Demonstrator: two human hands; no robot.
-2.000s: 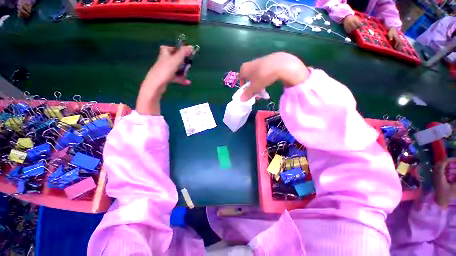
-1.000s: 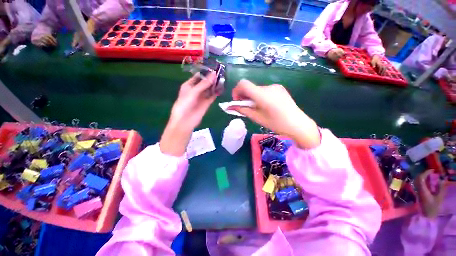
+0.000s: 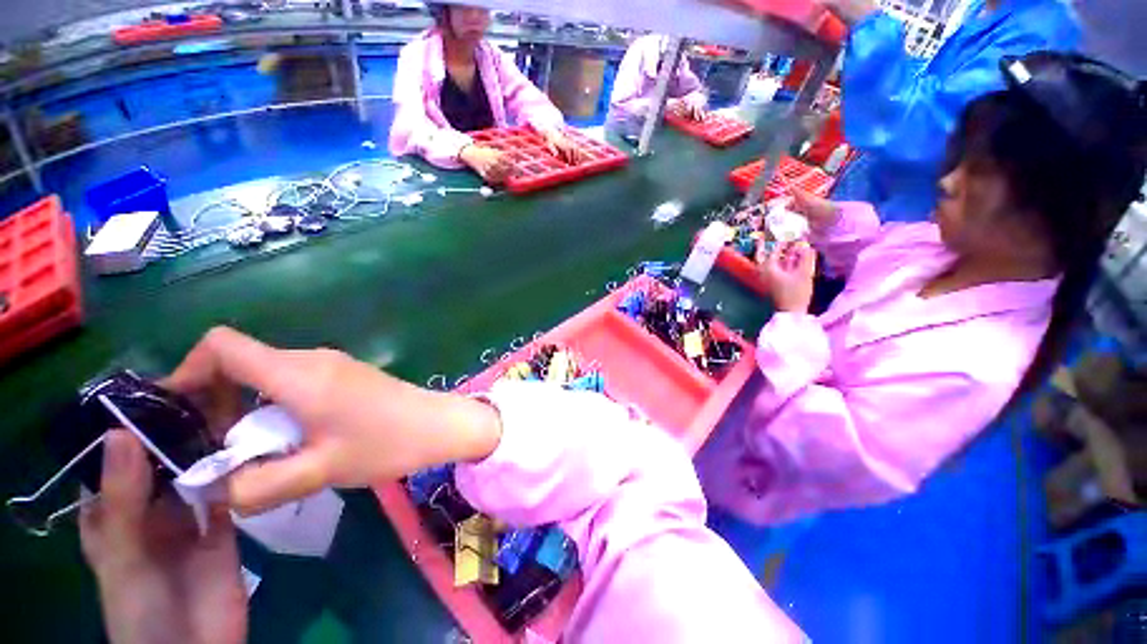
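My left hand (image 3: 164, 554), at the lower left, holds a round dark unit (image 3: 141, 421) with a binder clip on it. The clip's silver wire handles (image 3: 53, 488) stick out to the left. My right hand (image 3: 315, 421) holds a crumpled white cleaning cloth (image 3: 258, 440) at the unit's right side. My fingers hide part of the unit. A white bottle (image 3: 299, 518) stands partly hidden below my right hand.
A pink-red clip tray (image 3: 616, 352) with mixed clips lies under and beyond my right forearm. A worker in a pink smock (image 3: 906, 340) is close on the right. Cabled parts (image 3: 296, 208), a blue box (image 3: 126, 195) and red compartment trays (image 3: 35, 264) are across the bench.
The view has swung to the right, so the left clip tray is out of view. Both hands now appear at the lower left, with the cloth brought to the unit.
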